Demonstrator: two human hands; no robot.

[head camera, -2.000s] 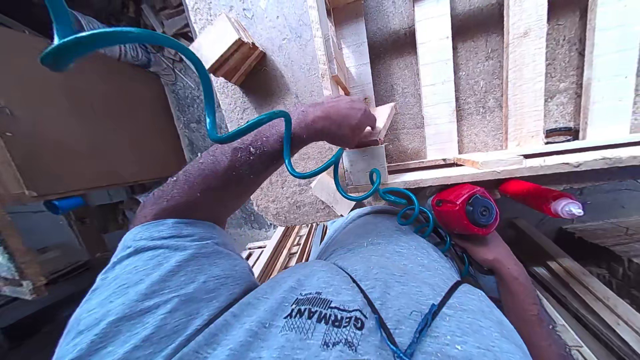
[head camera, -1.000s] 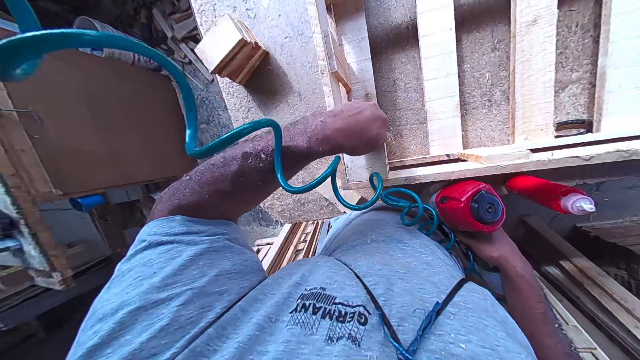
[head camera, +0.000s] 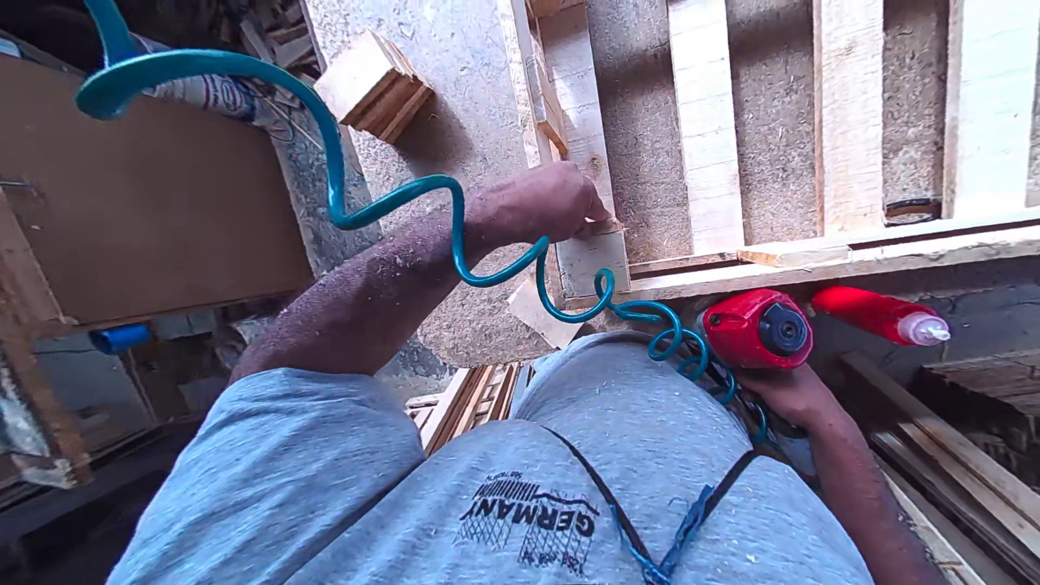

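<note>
My left hand (head camera: pixel 565 199) is over the near left corner of a slatted wooden frame (head camera: pixel 910 252). Its fingers are curled, and their tips rest at the far edge of a small wooden block (head camera: pixel 589 264) lying on the end slat (head camera: pixel 581 106). My right hand (head camera: pixel 784 394), close to my right side, is wrapped around a red pneumatic nailer (head camera: pixel 756 329), whose handle is mostly hidden. A coiled teal air hose (head camera: pixel 463 236) runs from beside the nailer, across my left forearm, to the upper left.
Stacked wooden blocks (head camera: pixel 378 85) sit on the concrete surface left of the frame. A red bottle with a clear nozzle (head camera: pixel 881 315) is beside the nailer. A brown board (head camera: pixel 154 195) stands at left. Loose planks (head camera: pixel 959 471) lie lower right. A flat wood offcut (head camera: pixel 543 317) is near my waist.
Two seconds ago my left fingers were around a raised wood piece at the corner; now they are lower, at the block's edge. The nailer has stayed by my right side.
</note>
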